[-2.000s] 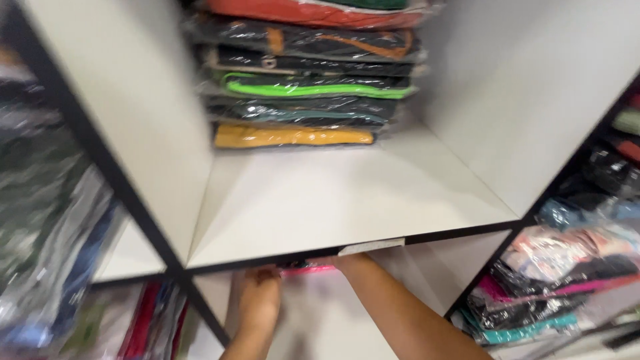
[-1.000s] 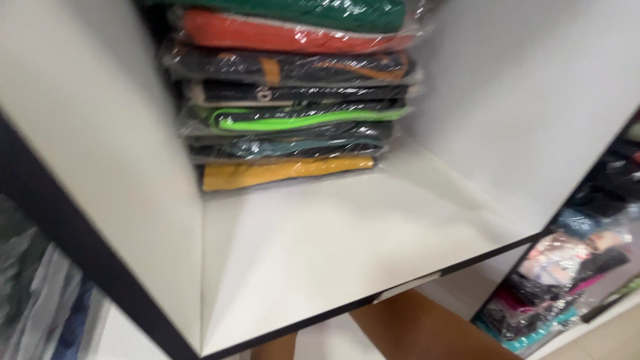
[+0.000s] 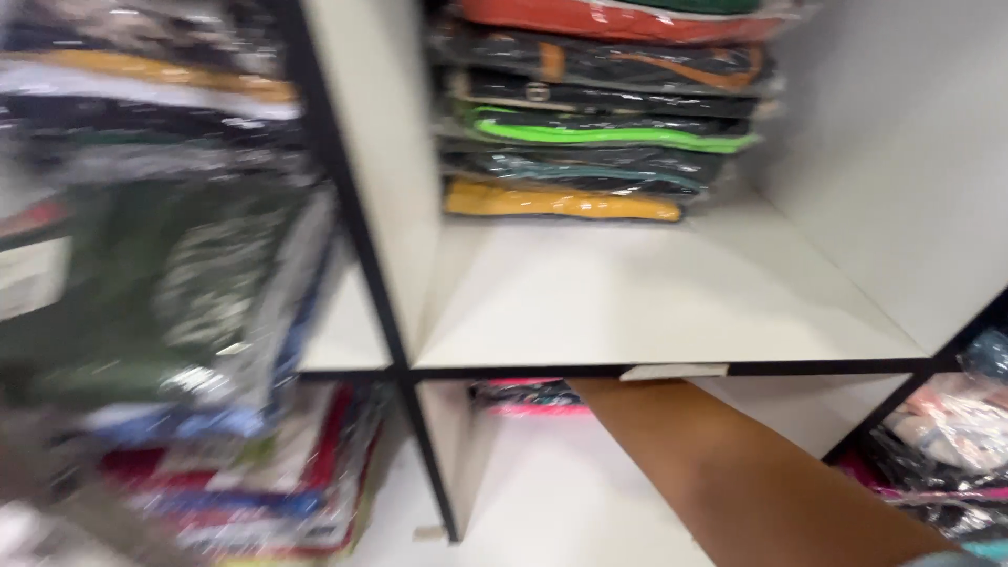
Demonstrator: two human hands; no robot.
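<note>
My right forearm reaches into the lower middle compartment of a white shelf unit with black edges [image 3: 827,366]; the shelf board hides the hand itself. Beside where the arm goes out of sight lies a plastic-wrapped garment in black and pink [image 3: 535,395], at the back of that compartment. Whether the hand touches it cannot be told. My left hand is out of view. In the compartment above stands a stack of folded garments in clear bags [image 3: 606,134], with a mustard-yellow one [image 3: 559,200] at the bottom.
At the left, bagged garments [image 3: 173,276] fill one compartment and hang over its front edge, blurred. Below them lies another pile of bagged clothes [image 3: 252,480]. More bagged clothes [image 3: 953,433] sit at the right. A pale label strip [image 3: 673,371] is on the shelf's front edge.
Both arms reached into the lower compartment two seconds ago; the left one has since gone out of view. The right arm still reaches in there. The view has shifted.
</note>
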